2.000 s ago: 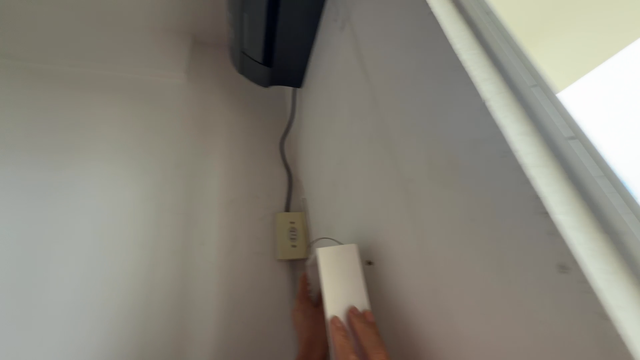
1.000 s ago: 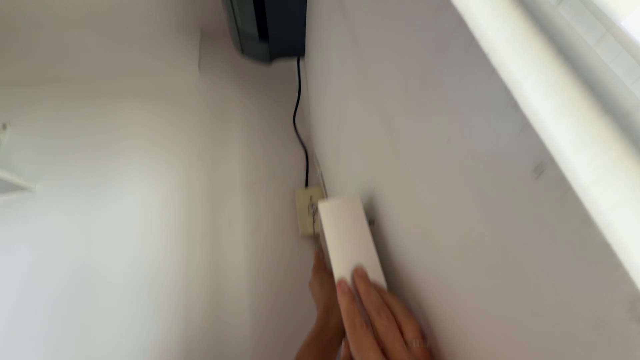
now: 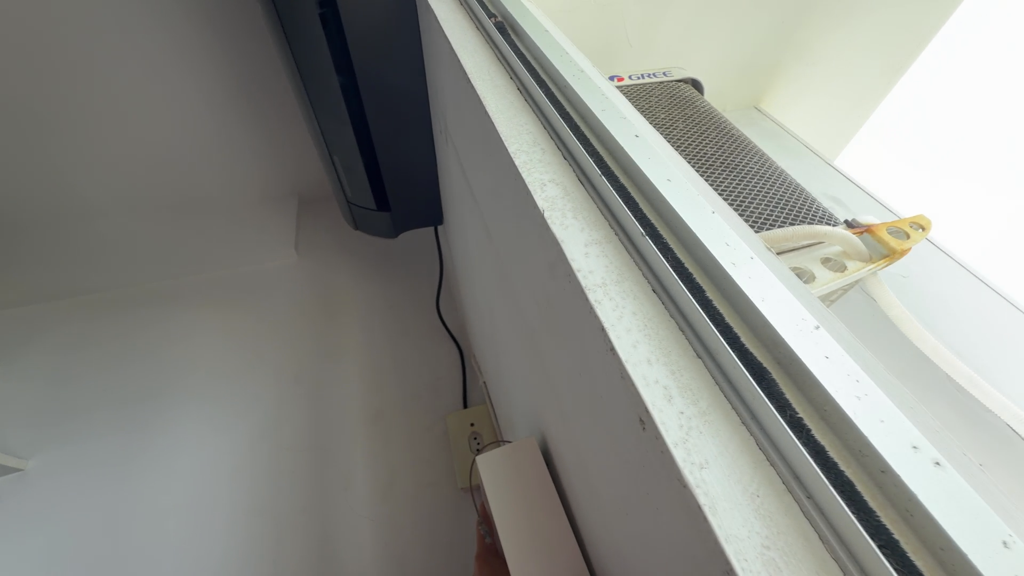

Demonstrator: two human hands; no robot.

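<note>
A white rectangular box or cover (image 3: 532, 512) stands against the grey wall at the bottom centre. Part of my left hand (image 3: 490, 554) shows at its left side, close to a thin wire loop (image 3: 472, 480); its grip is mostly hidden behind the box. My right hand is out of view. Just beyond the box is a cream wall outlet plate (image 3: 462, 444), partly covered by it. A black cable (image 3: 439, 304) runs from the outlet plate up to a dark wall-mounted air conditioner (image 3: 384, 120).
A white ledge (image 3: 608, 320) and an aluminium window track (image 3: 688, 280) with a dark brush strip cross diagonally on the right. Outside are a Gree unit with a mesh grille (image 3: 728, 152), a yellowed bracket (image 3: 896, 236) and a pale hose (image 3: 928, 336). A white shelf corner (image 3: 11, 465) shows at far left.
The view has shifted, bringing in the window track and outdoor unit. My right hand, on the white box a second ago, is out of the frame.
</note>
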